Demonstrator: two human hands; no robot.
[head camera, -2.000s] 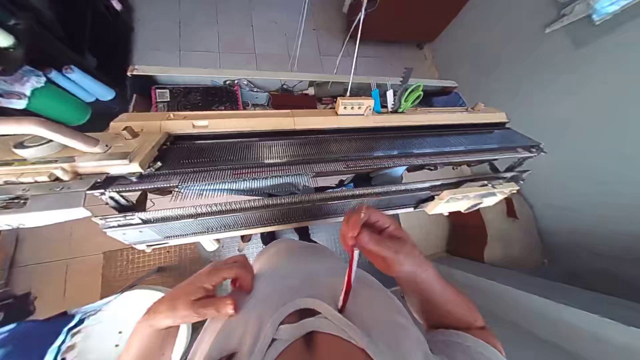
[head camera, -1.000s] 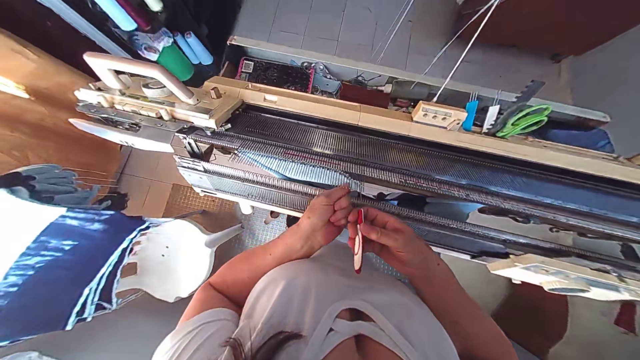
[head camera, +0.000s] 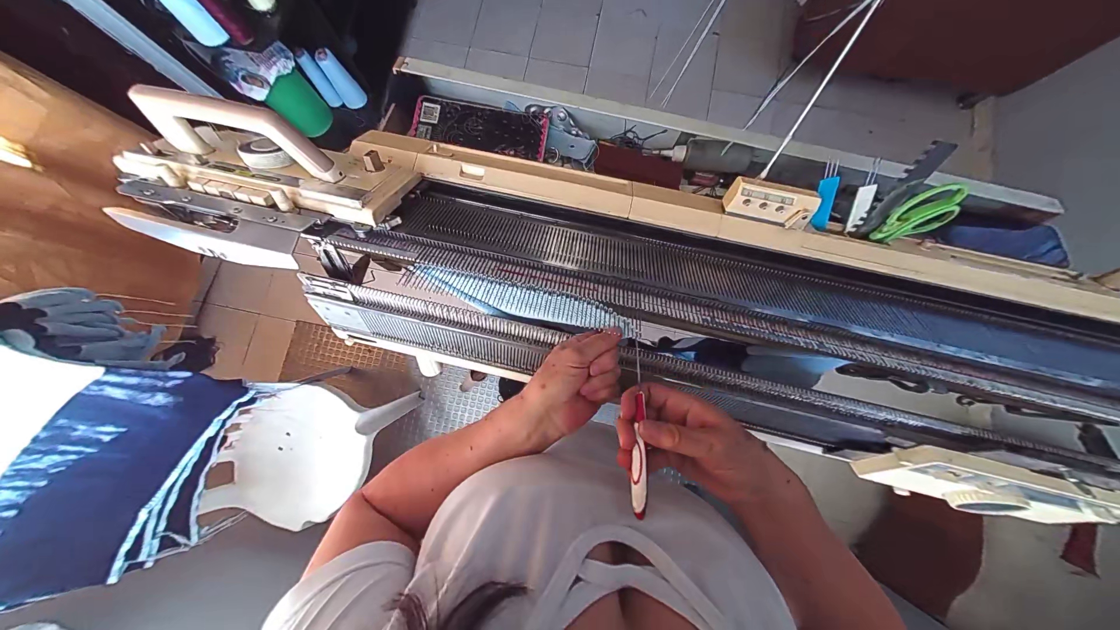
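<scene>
A knitting machine with two needle beds (head camera: 560, 249) stretches across the head view. Light blue knitted fabric (head camera: 525, 296) hangs between the beds, left of centre. My right hand (head camera: 691, 437) holds a hooked tool with a white and red handle (head camera: 639, 472); its thin metal shaft points up to the needles by the fabric's right end. My left hand (head camera: 573, 376) has its fingers bent together at the fabric's lower right edge. Whether it pinches the knit or a thread is too small to tell.
The machine's carriage (head camera: 254, 166) sits at the left end, and a second cream carriage (head camera: 989, 486) at the lower right. Green-handled scissors (head camera: 923, 213) lie at the back right. A white plastic chair (head camera: 297, 455) stands at the left, beside blue and white cloth (head camera: 114, 464).
My left hand has come from the lower left up to the fabric's edge. The hooked tool in my right hand now reaches up to the needles. The view has turned and shifted.
</scene>
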